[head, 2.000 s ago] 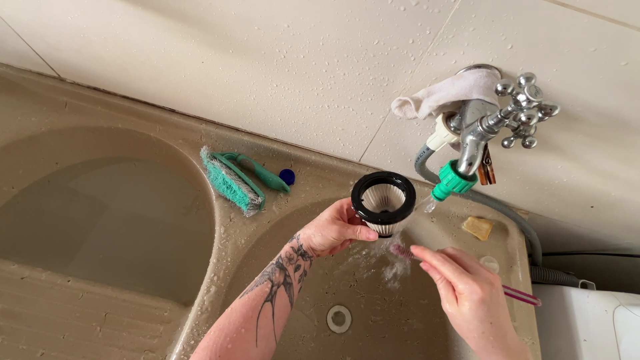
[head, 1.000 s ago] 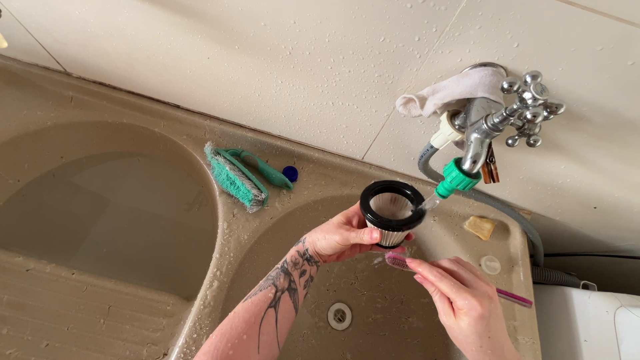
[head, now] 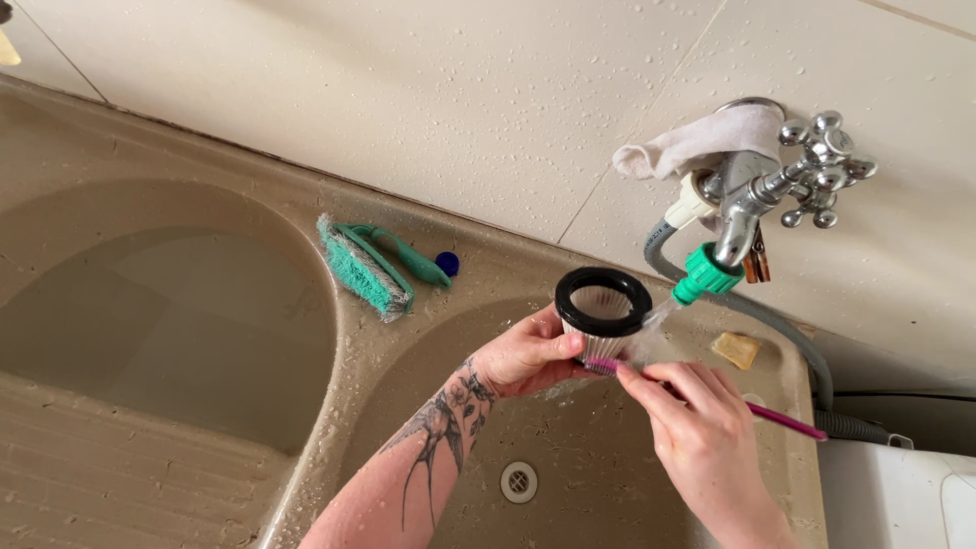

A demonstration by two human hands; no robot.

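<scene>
My left hand (head: 537,352) grips a pleated cone-shaped filter (head: 598,345) with a black rubber rim, held upright over the right basin. Between the fingers of my right hand (head: 690,412) is a pink toothbrush (head: 785,421), its bristles against the lower side of the pleats. Water sprays from the green hose connector (head: 705,274) on the chrome tap (head: 751,206) and strikes the filter's right side. Part of the brush handle is hidden by my right hand, and my left fingers behind the filter are partly hidden.
A green scrub brush (head: 366,267) and a blue cap (head: 447,264) lie on the sink ledge. The left basin (head: 168,200) holds cloudy water. Below my hands is a drain (head: 519,482). Soap (head: 736,350), a grey hose (head: 793,335) and a white cloth (head: 709,141) are near the tap.
The toothbrush head, just below and apart from the filter one second ago, now touches its pleats. The water stream, which went into the filter's opening one second ago, now hits its outer right side.
</scene>
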